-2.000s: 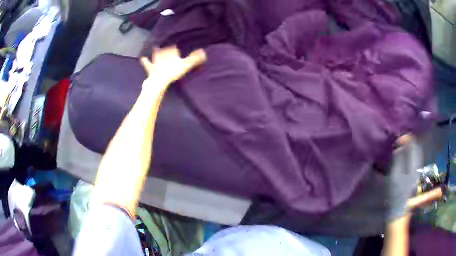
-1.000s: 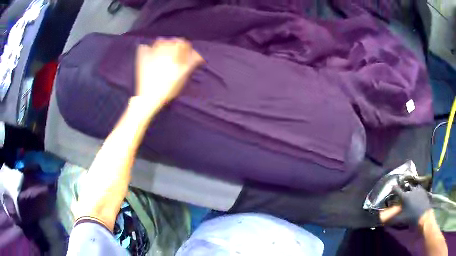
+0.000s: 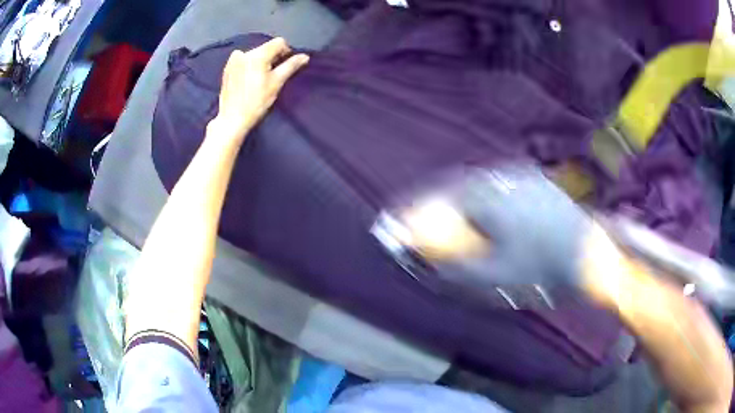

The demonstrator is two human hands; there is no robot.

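A dark purple jacket (image 3: 451,97) lies over the padded pressing form (image 3: 266,193), one sleeve-like part stretched along it. My bare left hand (image 3: 256,85) holds the cloth at the form's upper left, fingers bent on the jacket's edge. My gloved right hand (image 3: 516,226) is blurred and grips the steam iron (image 3: 396,242) over the middle of the form. Most of the iron is hidden by the hand and motion blur. A pale steam hose (image 3: 677,256) runs right from it.
A yellow hose (image 3: 657,93) curves at the upper right. The grey table cover (image 3: 129,173) shows at the left and front. A red object (image 3: 113,77) is at the upper left. Green cloth (image 3: 250,355) hangs below the front edge.
My right hand has brought the iron from the table's right side onto the purple cloth over the form. My left hand has opened from a fist and lies nearer the form's upper edge.
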